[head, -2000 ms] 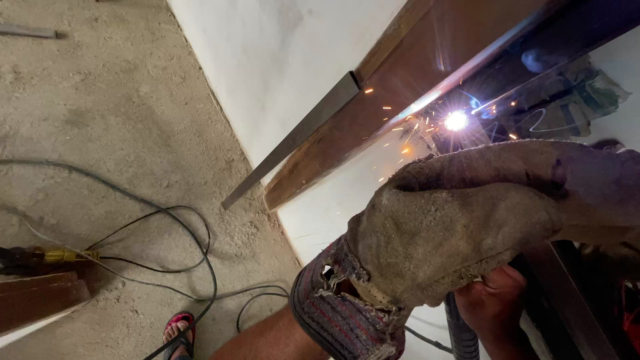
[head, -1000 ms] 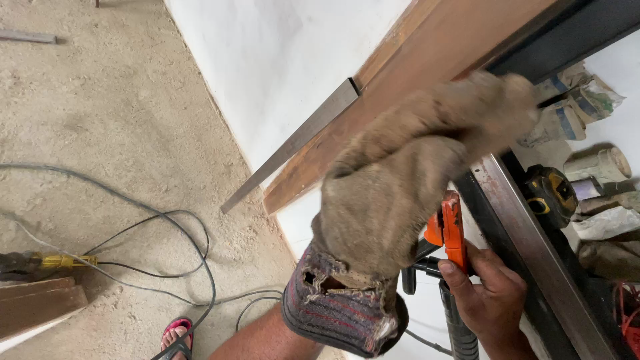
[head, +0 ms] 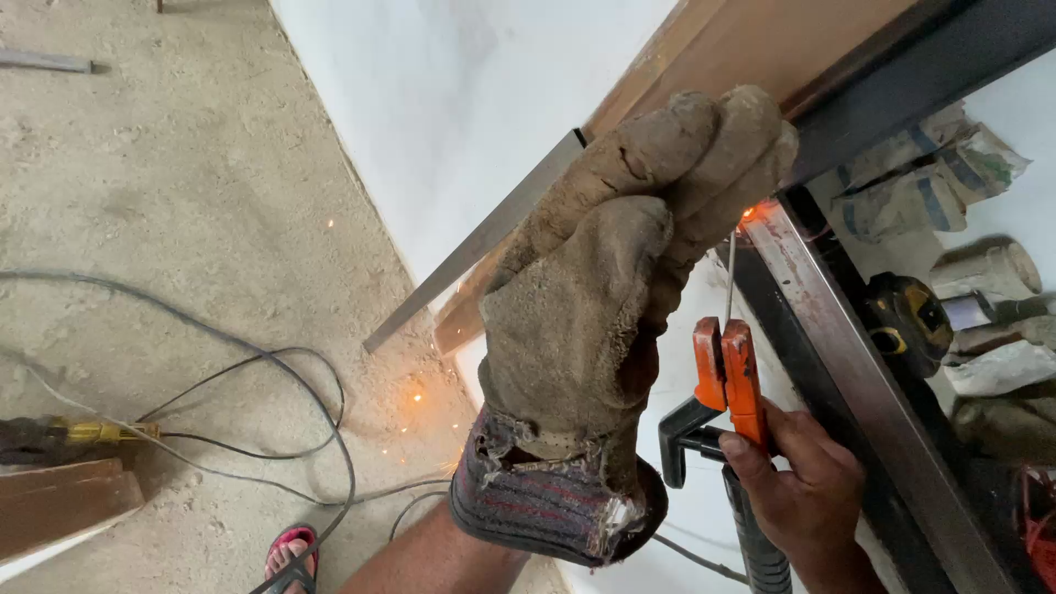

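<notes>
My left hand, in a worn leather work glove with a torn striped cuff, is raised at the middle, fingers together; whether it grips anything is hidden. To its right, my bare right hand holds an orange-jawed welding electrode holder with a black handle. A thin electrode points up from the jaws towards a glowing orange spot at the end of a metal bar. That end lies near a dark metal beam. Behind the glove, a long grey metal bar slants across brown wood.
Cables loop over the concrete floor, near a yellow-and-black tool and a foot in a sandal. At right are a yellow-and-black tape measure, a dirty container and crumpled bags. Sparks show at lower left.
The bright arc seen two seconds ago has given way to an orange glow. The gloved hand has shifted from in front of the joint, leaving the holder's jaws and electrode in view.
</notes>
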